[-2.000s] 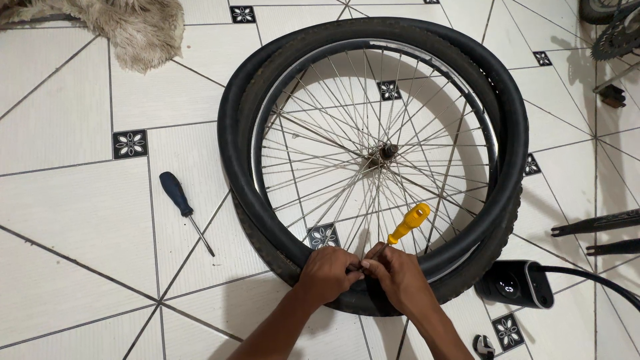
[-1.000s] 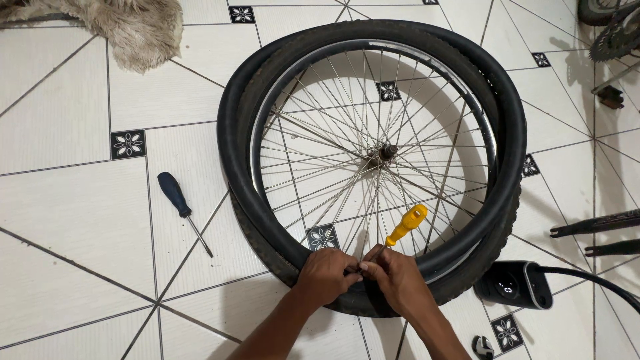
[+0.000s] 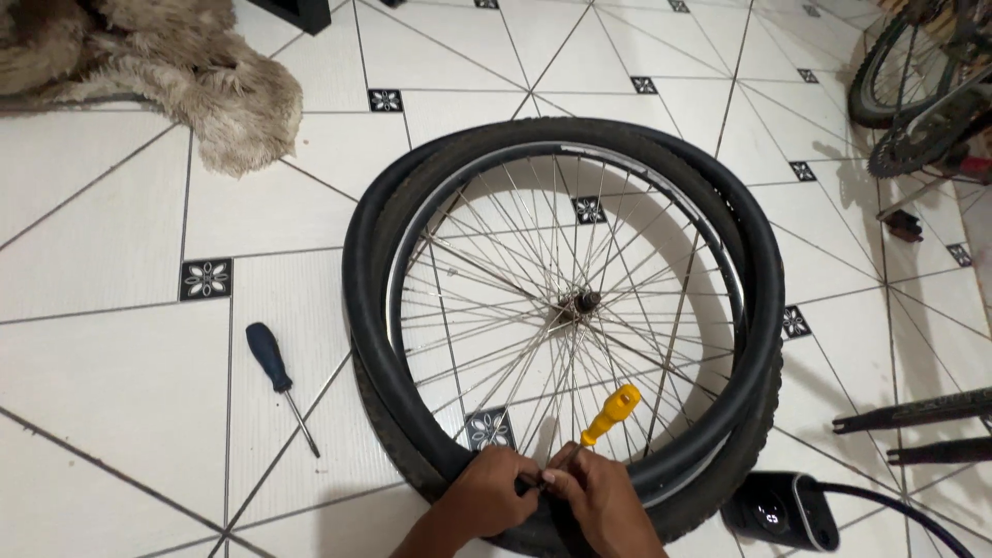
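Note:
A spoked bicycle wheel [image 3: 659,159] with its knobby tire [image 3: 380,434] lies on the tiled floor. A black inner tube [image 3: 372,318] rests around it, over the tire. At the wheel's near edge, my left hand [image 3: 492,492] and my right hand [image 3: 601,492] meet, fingertips almost touching, pinching a small dark part that the fingers mostly hide; I cannot tell whether it is the tube's valve. A yellow-handled screwdriver [image 3: 612,415] sticks up beside my right hand, its shaft going down behind the fingers. To the left lies a blue-handled screwdriver [image 3: 267,360].
A black electric air pump [image 3: 775,511] with a lit display and hose stands at the lower right. Black fork ends [image 3: 914,415] reach in from the right edge. Part of a bicycle [image 3: 903,85] is at the upper right. A shaggy beige rug [image 3: 240,108] lies upper left.
The view has tilted upward, showing more floor beyond the wheel. Both hands stay together at the wheel's near edge.

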